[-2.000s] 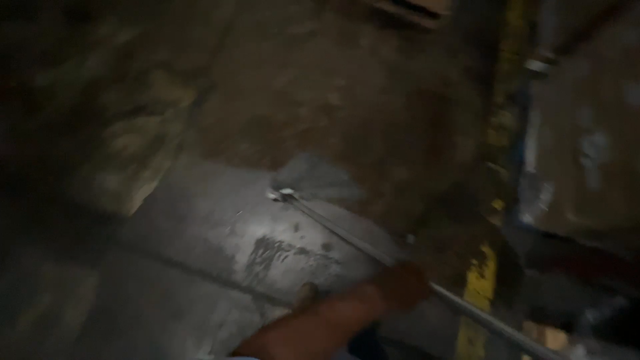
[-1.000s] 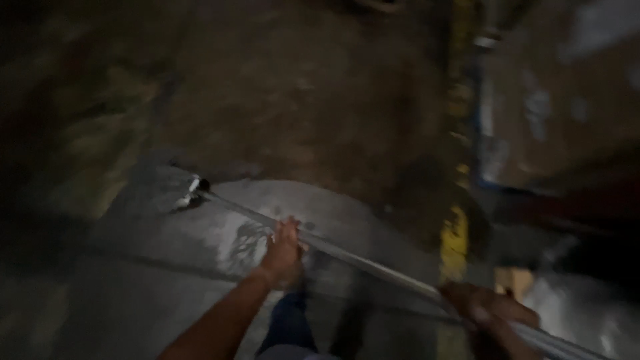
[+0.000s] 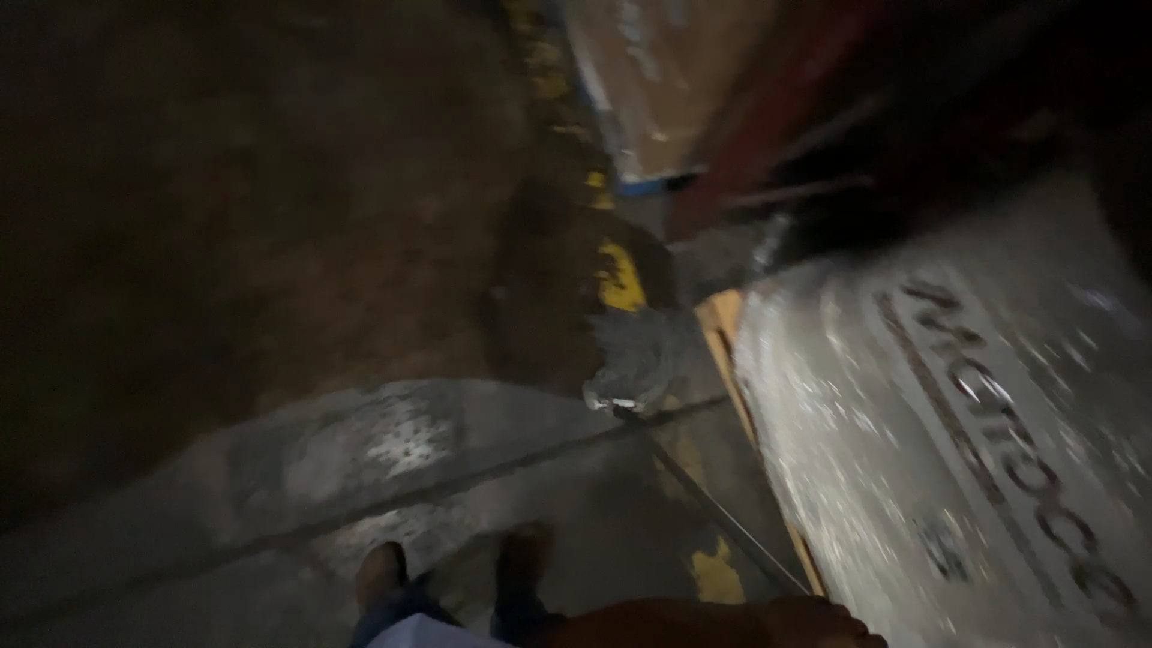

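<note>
A mop with grey strands [image 3: 637, 353] rests on the floor just right of centre in the head view. Its pale clamp [image 3: 616, 403] joins a thin handle [image 3: 733, 531] that slants down to the lower right. At the bottom edge, my left hand [image 3: 814, 623] appears closed around the handle, its forearm reaching across from the left; darkness and blur hide the finger detail. My right hand is out of view. Shiny wet patches mark the grey floor [image 3: 558, 504] to the left of the handle.
A plastic-wrapped load [image 3: 900, 450] bearing print stands on a wooden pallet [image 3: 720, 328] close on the right. Beyond it is a wrapped brown carton [image 3: 670, 81]. Worn yellow paint [image 3: 621, 274] runs along the floor. My shoes [image 3: 381, 571] show at the bottom.
The view has swung right, bringing the wrapped load in. The mop head has moved across the floor to beside the pallet. My right hand, on the handle a second ago, has left the view.
</note>
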